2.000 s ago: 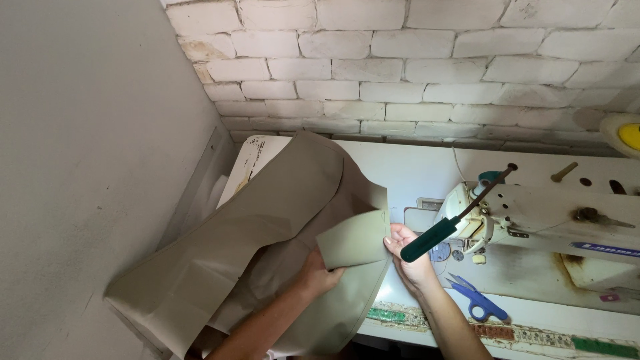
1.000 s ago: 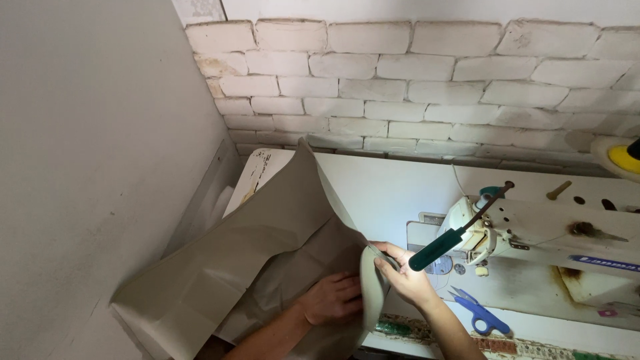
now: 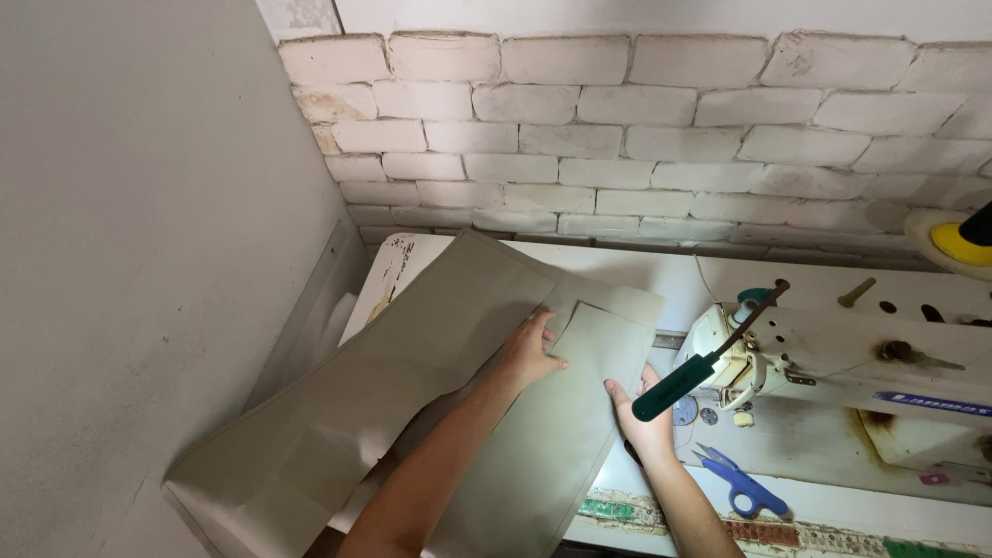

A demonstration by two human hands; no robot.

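Note:
Olive-grey fabric (image 3: 403, 349) lies spread over the left part of the white sewing table and hangs past its left edge. A smaller rectangular piece of the same colour (image 3: 601, 349) rests flat on it near the right side. My left hand (image 3: 535, 349) is over the fabric just left of the smaller piece, fingers apart. At the fabric's right edge, my right hand (image 3: 643, 403) pinches the cloth, thumb on top and fingers partly hidden. The sewing machine (image 3: 728, 356) stands just right of this hand, and a green-handled screwdriver (image 3: 674, 386) overlaps the hand in view.
Blue thread snips (image 3: 740, 484) lie on the table right of my right forearm. Worn measuring tape strips (image 3: 763, 533) run along the front edge. A white brick wall (image 3: 573, 139) rises behind, a grey wall (image 3: 155, 232) at left. A yellow and black object (image 3: 961, 244) is at far right.
The fabric's right part, folded up in my hands one second ago, now lies flat with the smaller piece on top. My left hand has moved up and away from the fold.

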